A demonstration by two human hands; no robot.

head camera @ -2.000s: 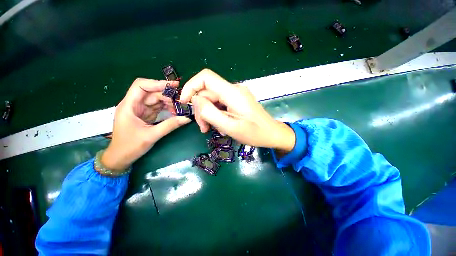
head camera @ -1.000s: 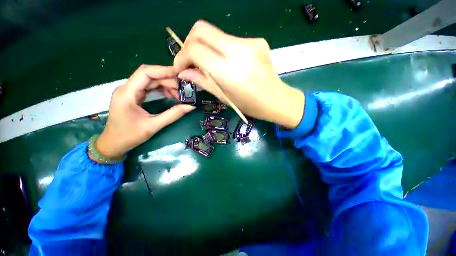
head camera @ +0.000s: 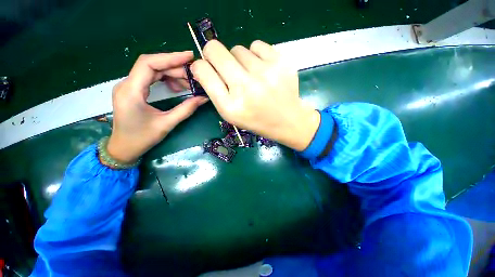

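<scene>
My left hand (head camera: pixel 142 105) holds a small dark rectangular unit (head camera: pixel 195 82) between thumb and fingers, just above the white rail. My right hand (head camera: pixel 255 89) holds a thin pale wooden stick (head camera: pixel 194 39); its upper end sticks out past the fingers and its lower end shows below the hand. The right fingers cover part of the held unit, so any contact of the stick with it cannot be seen. Another unit (head camera: pixel 206 29) shows just beyond the right fingertips. Several units lie clustered on the near green table below the hands, among them one with a pale centre (head camera: pixel 220 151).
The scuffed white rail (head camera: pixel 347 53) crosses behind the hands, with the dark green belt (head camera: pixel 108 32) beyond. A grey metal post (head camera: pixel 461 20) meets the rail at right. A unit (head camera: pixel 4 88) is at the far left. A dark object (head camera: pixel 16 208) is at lower left.
The stick, hidden two seconds ago, now shows steeper than one second ago. My right hand has turned and its fingers cover more of the held unit. Units on the belt have shifted in view.
</scene>
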